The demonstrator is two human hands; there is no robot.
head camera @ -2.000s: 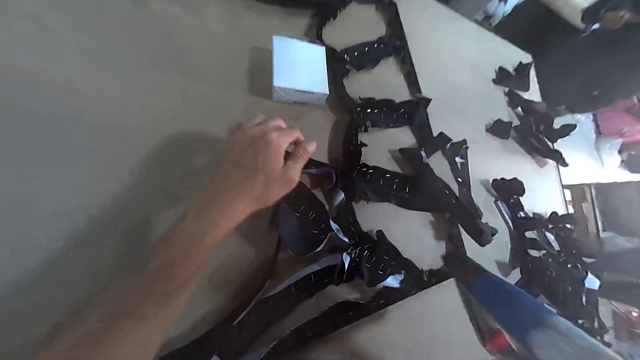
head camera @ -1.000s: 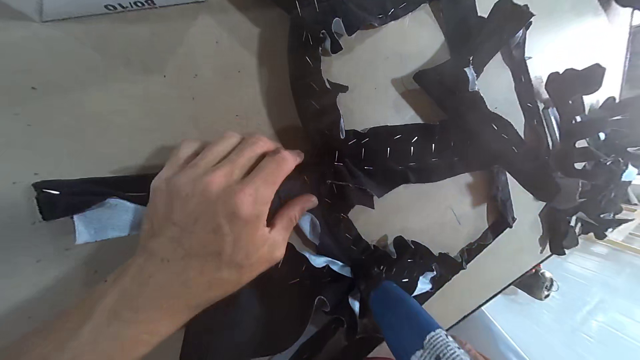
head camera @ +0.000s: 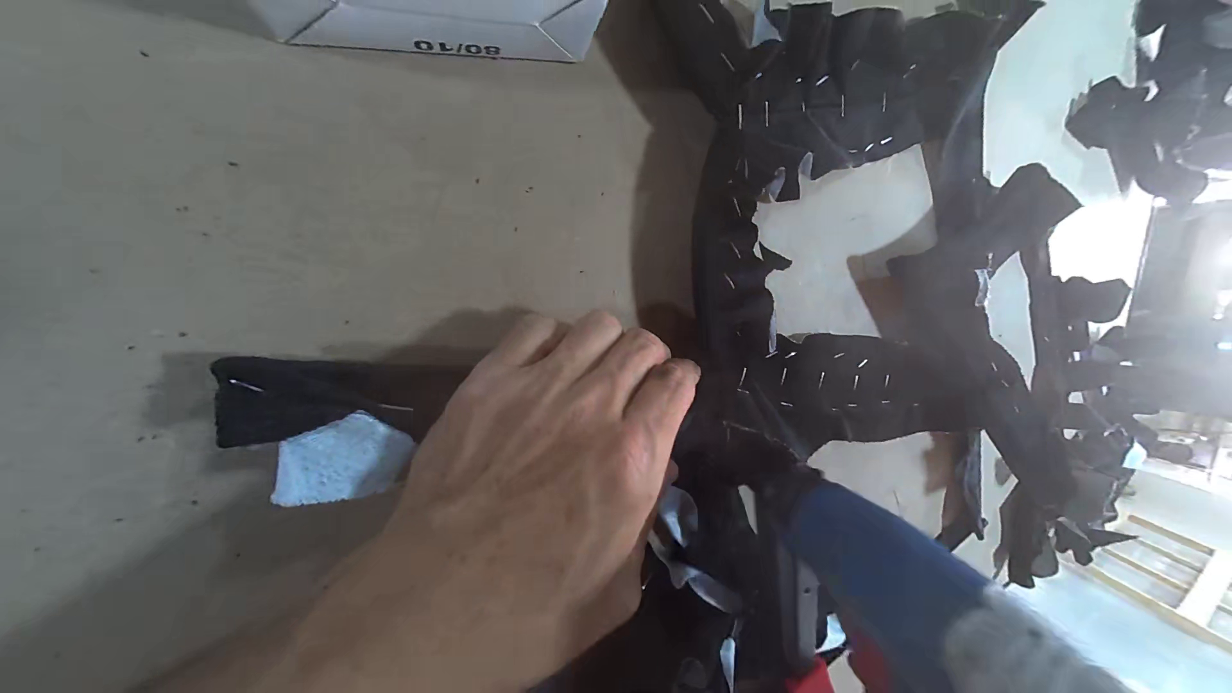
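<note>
My left hand (head camera: pixel 549 452) comes in bare from the lower left, fingers curled on black fabric (head camera: pixel 712 404) and the thumb partly hidden beneath. A black strip (head camera: pixel 308 395) with pale stitches or pins and a light blue fabric scrap (head camera: pixel 346 460) stick out to its left. From the lower right, my right hand (head camera: pixel 905 577) shows mainly as a blue-covered finger with grey knit behind; the rest is out of frame. Its tip touches the black fabric. Beside it lies the metal part of red-handled scissors (head camera: pixel 807 597), seemingly in that hand; their tips are hidden.
A white box (head camera: pixel 443 34) with print stands at the top left on the beige table (head camera: pixel 337 231). Joined black fabric pieces (head camera: pixel 876 385) with pale marks form a ladder-like layout to the right. More black scraps (head camera: pixel 1107 337) lie toward the far right, near the bright edge.
My left hand, fairly spread before, is now curled more tightly over the fabric. The blue-covered finger has come in further beside it, with the red-handled scissors. The view has moved closer since the first frame.
</note>
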